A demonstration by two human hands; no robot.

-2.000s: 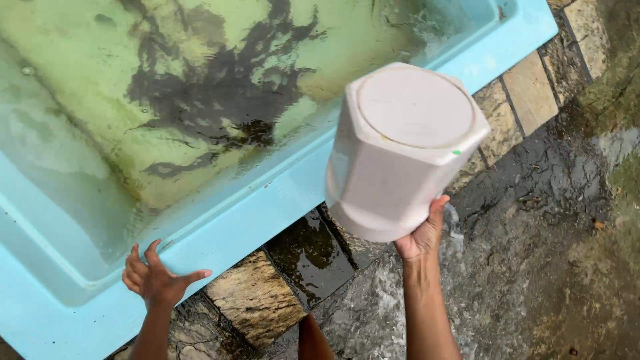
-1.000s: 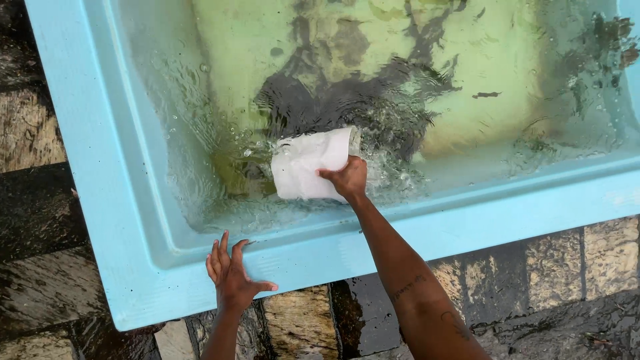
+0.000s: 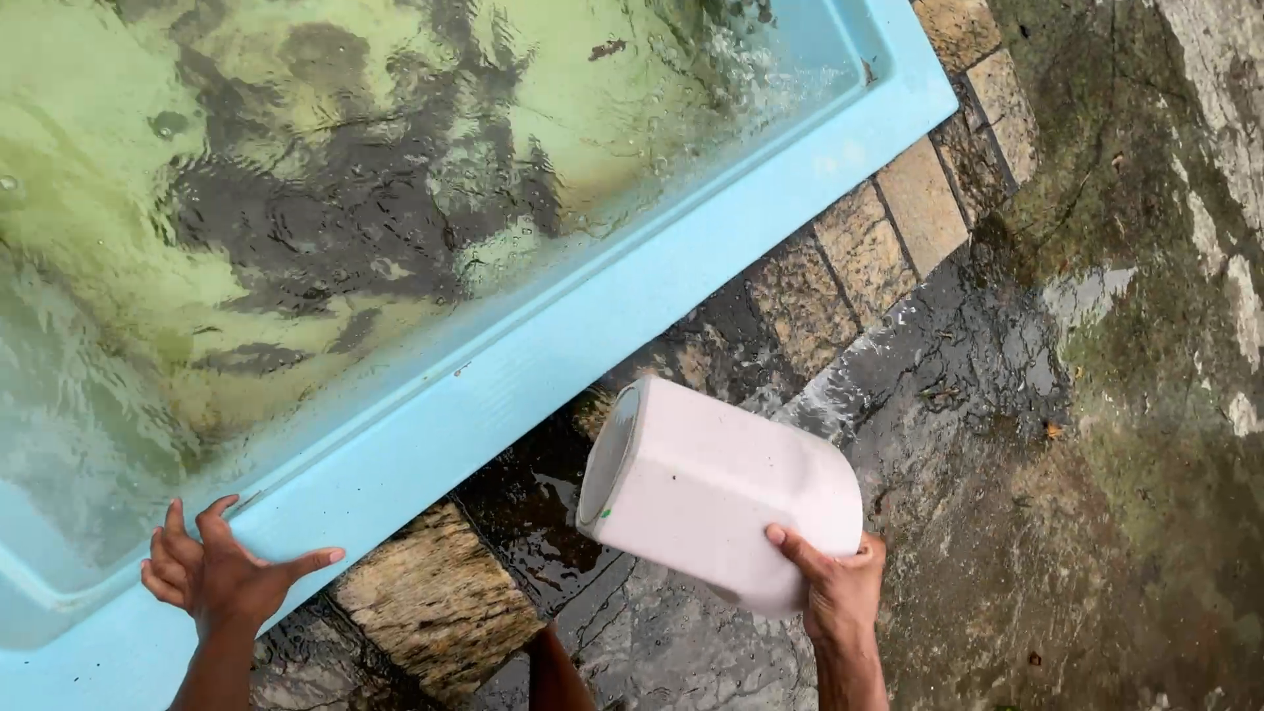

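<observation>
My right hand [image 3: 839,592] grips a white plastic container [image 3: 731,494] near its rim, with the thumb on its side. The container is tipped over the wet ground just outside the pool, its base toward the upper left and its mouth turned away from view. Water splashes on the stone beyond it. On the light blue rim [image 3: 612,326] of the pool rests my left hand [image 3: 222,578], its fingers spread over the inner edge and holding nothing. Greenish water [image 3: 326,197] with dark patches lies inside the pool.
Rough stone blocks [image 3: 434,602] run along the outer side of the pool. Wet, dark concrete ground [image 3: 987,553] with mossy areas spreads at the right. Part of a leg [image 3: 558,671] shows at the bottom edge.
My right hand has brought the container out of the pool water, where it was dipped a second ago, to outside the rim. My left hand stays on the rim. The view has swung.
</observation>
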